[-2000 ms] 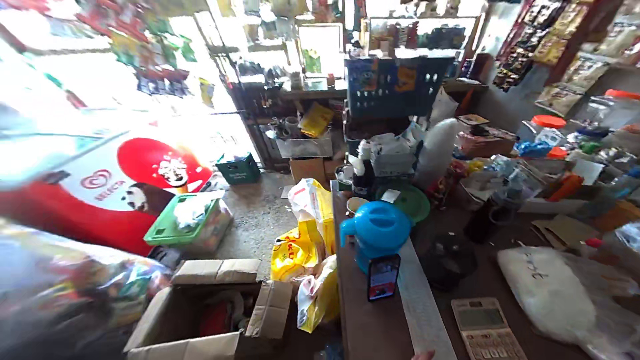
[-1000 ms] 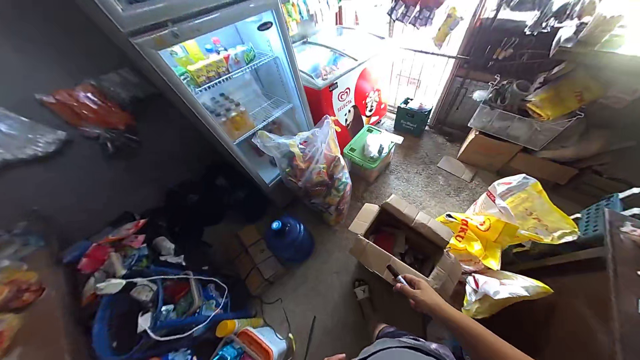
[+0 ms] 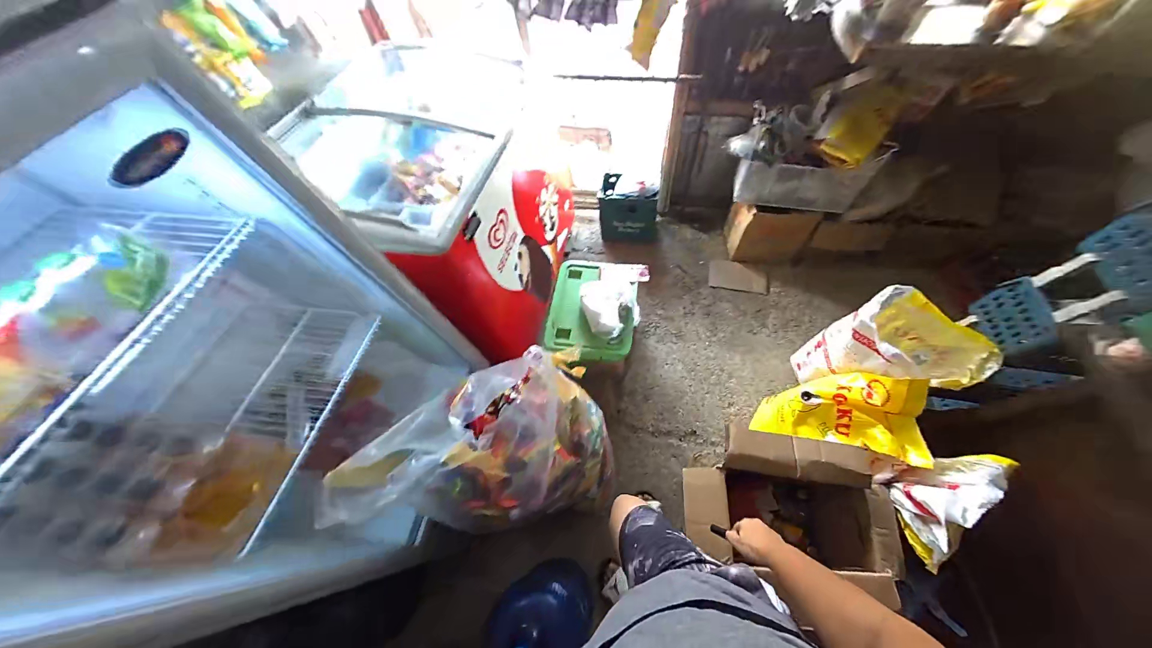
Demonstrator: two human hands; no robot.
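My right hand (image 3: 754,542) is closed around a small dark object (image 3: 718,531), perhaps a marker, whose dark end sticks out to the left. The hand is over the left part of an open cardboard box (image 3: 801,454), which has its flaps spread and mixed items in its shadowed inside. My left hand is out of sight. Yellow and white plastic sacks (image 3: 841,409) lie against the far and right sides of the box. To the left, a large clear plastic bag (image 3: 522,441) full of colourful packets stands on the floor.
A glass-door refrigerator (image 3: 297,360) fills the left side. Beyond it are a red ice cream freezer (image 3: 468,297), a green lidded crate (image 3: 565,310) with a white bag on top, and a dark green basket (image 3: 628,218). A blue water jug (image 3: 543,607) is at the bottom.
The view has swung left from the counter, then towards the refrigerator and freezer. My right hand, holding the small dark object, was also over the box one second ago.
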